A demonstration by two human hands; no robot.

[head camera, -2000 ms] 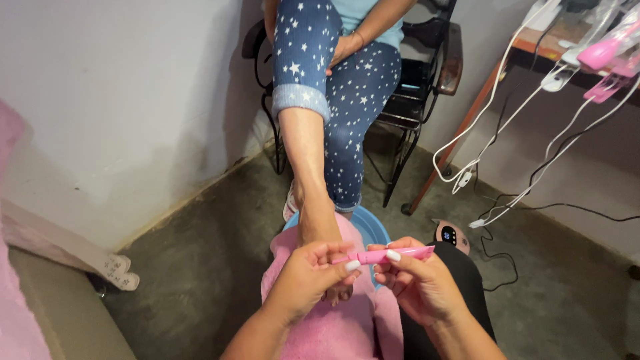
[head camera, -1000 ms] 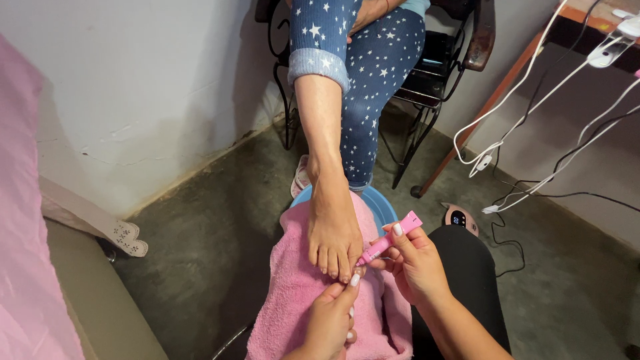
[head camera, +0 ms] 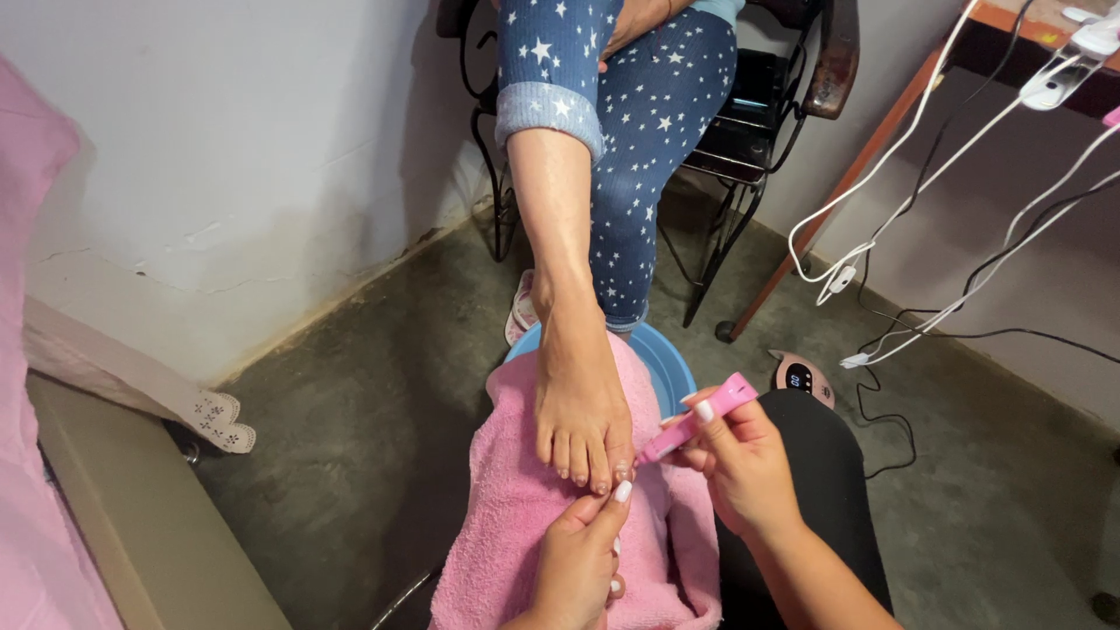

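Another person's bare foot rests on a pink towel, toes toward me. My right hand holds a pink squeeze tube between thumb and fingers, its narrow tip beside the big toe. Below the toes, my left hand has its thumb and index finger at the tip of the big toe; whether it pinches the toe is hard to see. Behind the towel stands a blue basin, partly covered by it.
The person, in star-print trousers, sits on a dark chair. White cables hang from a wooden table at right. A pink device with a display lies on the floor beyond my knee. Slippers lie by the basin.
Two seconds ago both my hands were at the tube, above the foot. Now only the right holds it, tip down by the big toe, and the left is below the toes.
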